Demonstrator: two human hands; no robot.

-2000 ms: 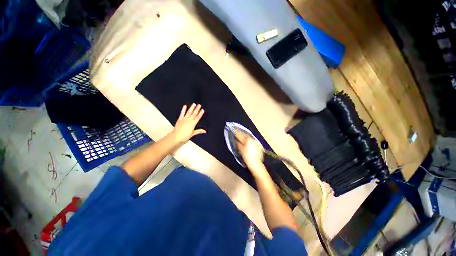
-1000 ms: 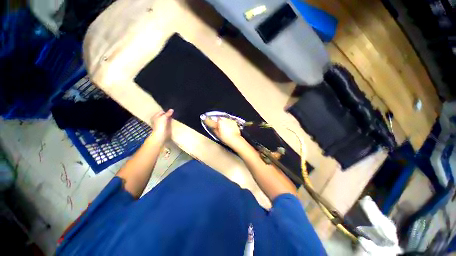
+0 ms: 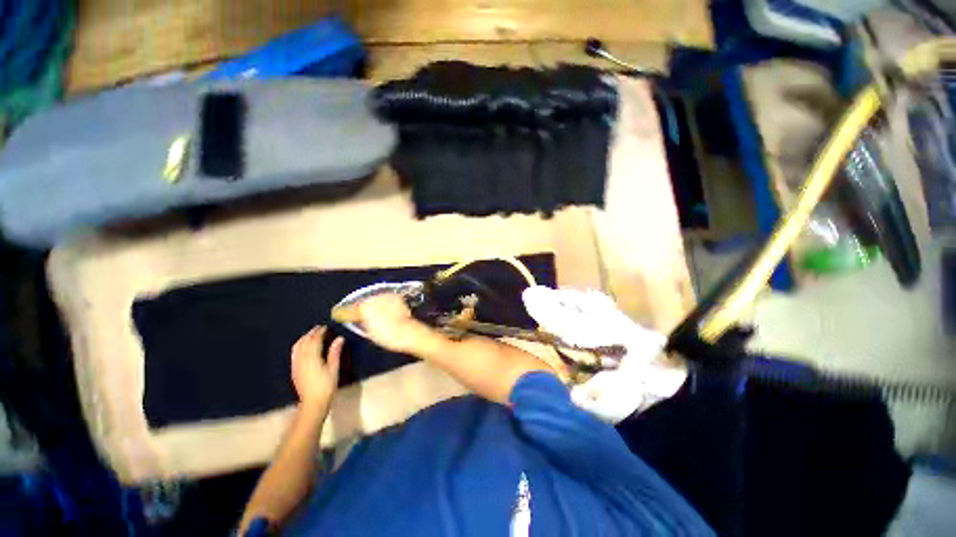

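A black garment piece (image 3: 231,336) lies flat on the tan ironing board (image 3: 105,420). My right hand (image 3: 386,323) is closed around the handle of the steam iron (image 3: 348,313), whose pointed end faces left on the cloth. My hand and wrist hide part of the iron. My left hand (image 3: 317,367) is at the cloth's near edge, just left of the iron; blur hides whether its fingers pinch the edge or only touch it.
The pressed black stack (image 3: 503,147) lies behind the garment piece. Left of it, a grey padded board (image 3: 304,131) bears a dark phone (image 3: 222,134) and a yellowish bar (image 3: 176,157). A white cloth (image 3: 629,367) surrounds the hose by my right forearm. A yellow hose (image 3: 802,205) rises at right.
The view has turned, so the board now runs across the picture. My left hand has gone from lying flat on the cloth to its near edge. The iron has moved towards the cloth's wide end.
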